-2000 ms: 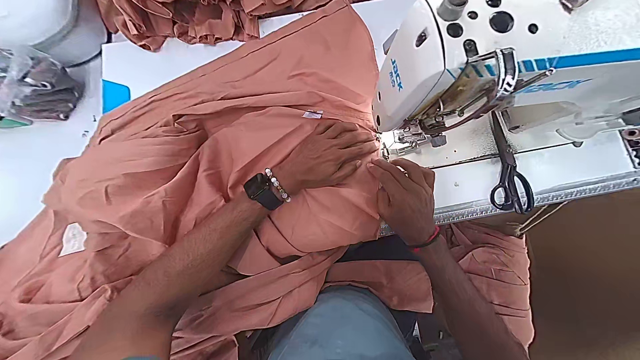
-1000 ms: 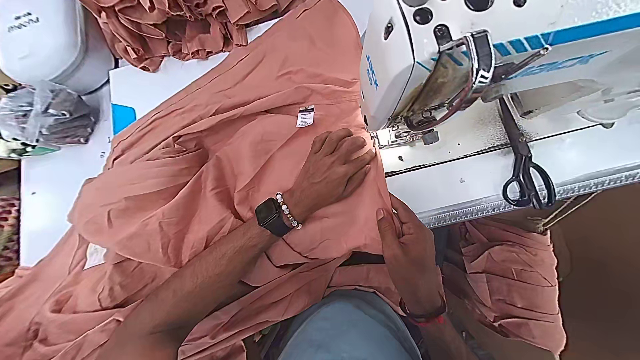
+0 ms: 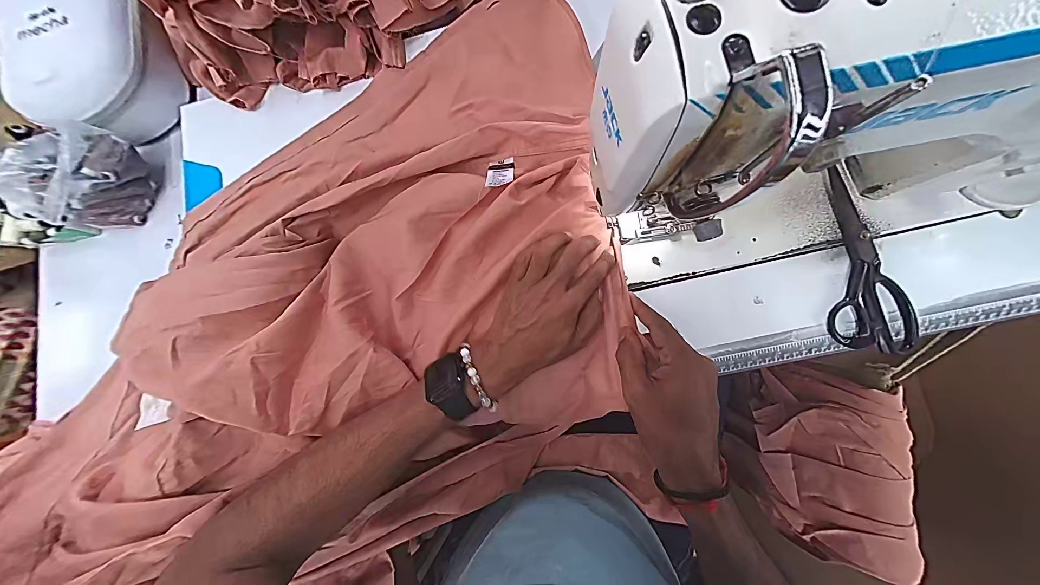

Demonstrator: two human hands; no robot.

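Note:
Salmon-pink fabric (image 3: 366, 268) with a small white label (image 3: 500, 172) lies spread over the white sewing table. Its right edge runs under the presser foot (image 3: 642, 226) of a Jack sewing machine (image 3: 731, 106). My left hand (image 3: 548, 309), with a watch and a bead bracelet at the wrist, rests flat on the fabric just below and left of the foot. Lower right of it, my right hand (image 3: 670, 382) pinches the fabric's edge between thumb and fingers, near the table's front edge.
Black-handled scissors (image 3: 869, 292) lie right of the foot, over the measuring tape (image 3: 959, 313) along the table edge. More salmon fabric is bunched at the back (image 3: 292, 49) and hangs at the right (image 3: 837, 463). A plastic bag of dark pieces (image 3: 81, 179) sits at the left.
My right hand has moved down along the fabric's edge, away from the presser foot. The label now shows more fully than two seconds ago. The view has shifted somewhat.

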